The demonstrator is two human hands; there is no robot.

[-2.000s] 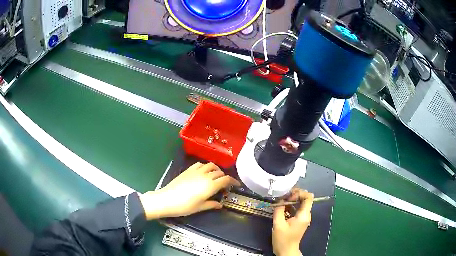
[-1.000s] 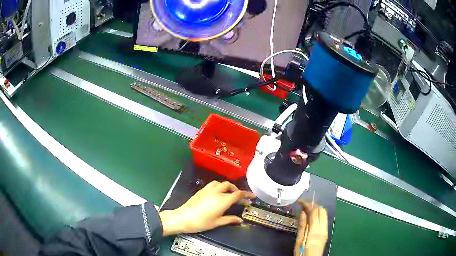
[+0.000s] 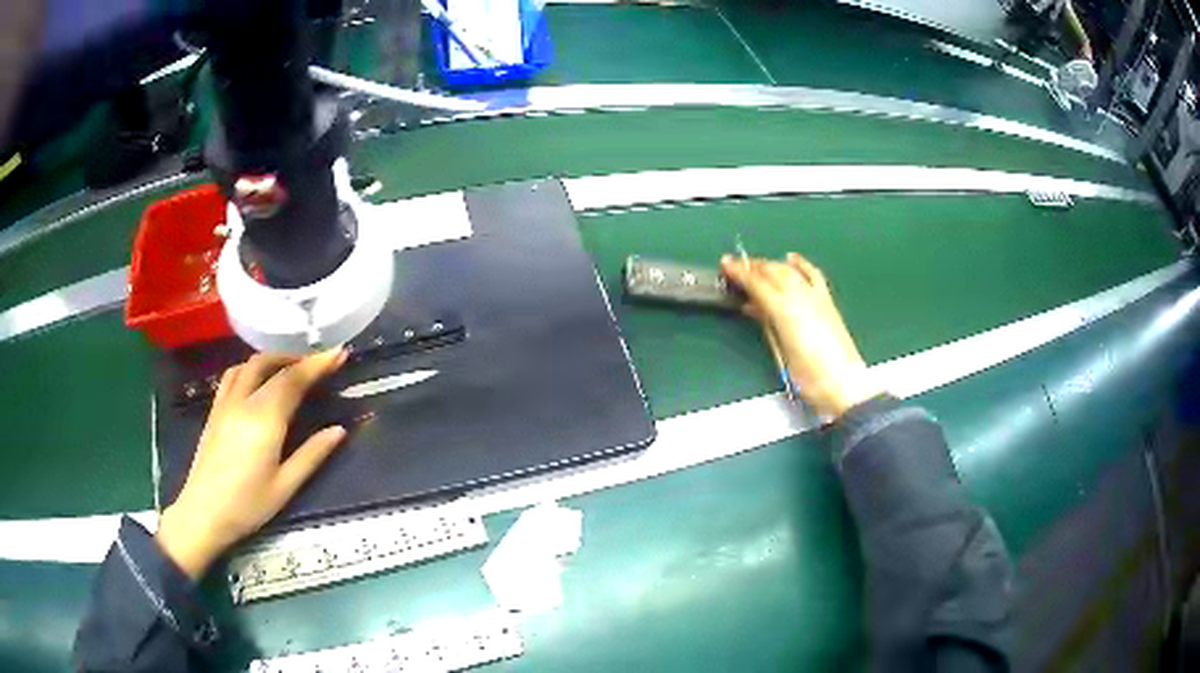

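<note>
My right hand grips the right end of a silver-grey carrier strip on the green bench, right of the black mat. A thin hand pick is tucked in the same hand, its fine end showing above the fingers. My left hand lies on the mat, fingers apart and holding nothing visible, its fingertips at the black guide rail. A white pointed blade lies just below the rail. The microscope's white ring is above my left fingertips.
A red bin with small parts stands left of the microscope. Two more carrier strips lie below the mat, beside a crumpled white wipe. A blue tray is at the back. Pale strips run along the bench.
The view has swung right. My right hand has moved from the mat to the bench at the right with a carrier strip. My left hand no longer touches a strip; the rail stands without one.
</note>
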